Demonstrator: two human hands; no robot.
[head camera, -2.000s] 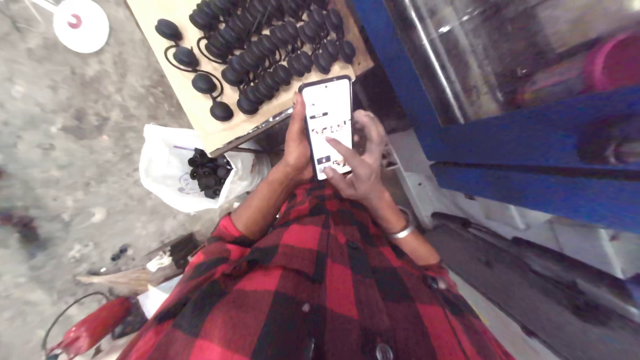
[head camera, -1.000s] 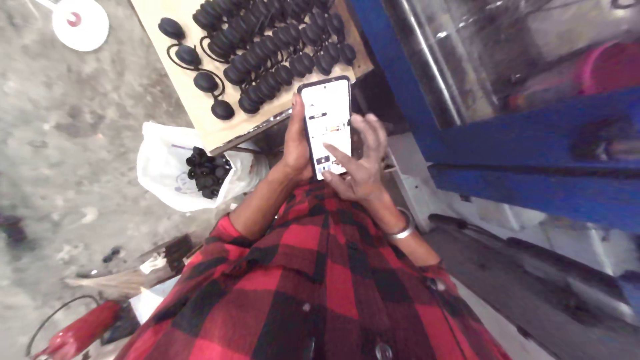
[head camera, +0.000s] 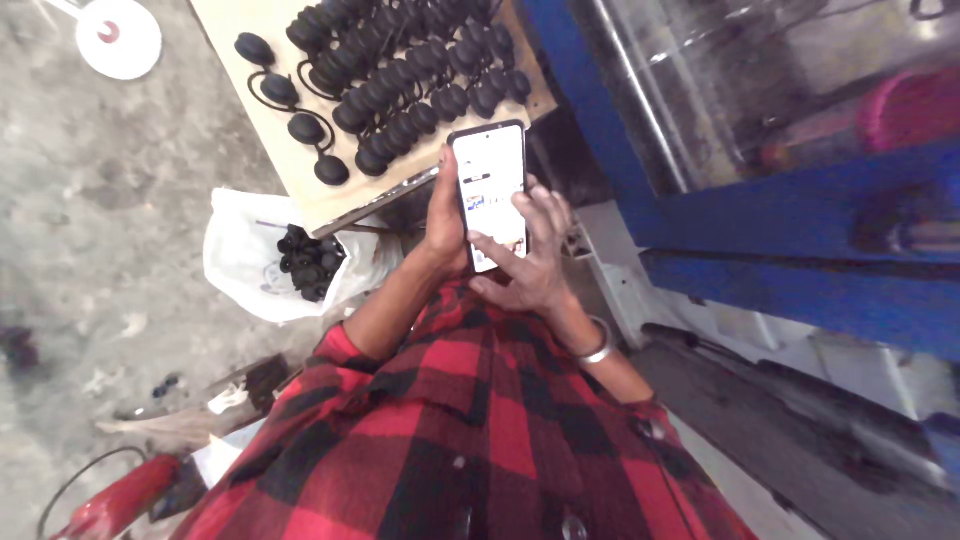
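A smartphone (head camera: 495, 202) with a lit screen lies in my left hand (head camera: 445, 225), whose thumb runs along its left edge. My right hand (head camera: 536, 251) is over the phone's lower right part, fingers apart, the index fingertip at the lower left of the screen. A metal bangle (head camera: 598, 343) circles the right wrist. Beyond the phone, many round black parts (head camera: 382, 86) joined by thin black loops lie in rows on a light wooden board (head camera: 300, 199).
A white plastic bag (head camera: 240, 255) of black parts stands left of the board. Blue machine framing (head camera: 600, 112) with a transparent panel rises at right, a pink object (head camera: 911, 109) behind it. At lower left are a red cylinder (head camera: 124, 499) and a white round object (head camera: 120, 37) at upper left.
The right index fingertip has moved down and left across the phone screen. The left hand keeps its hold on the phone.
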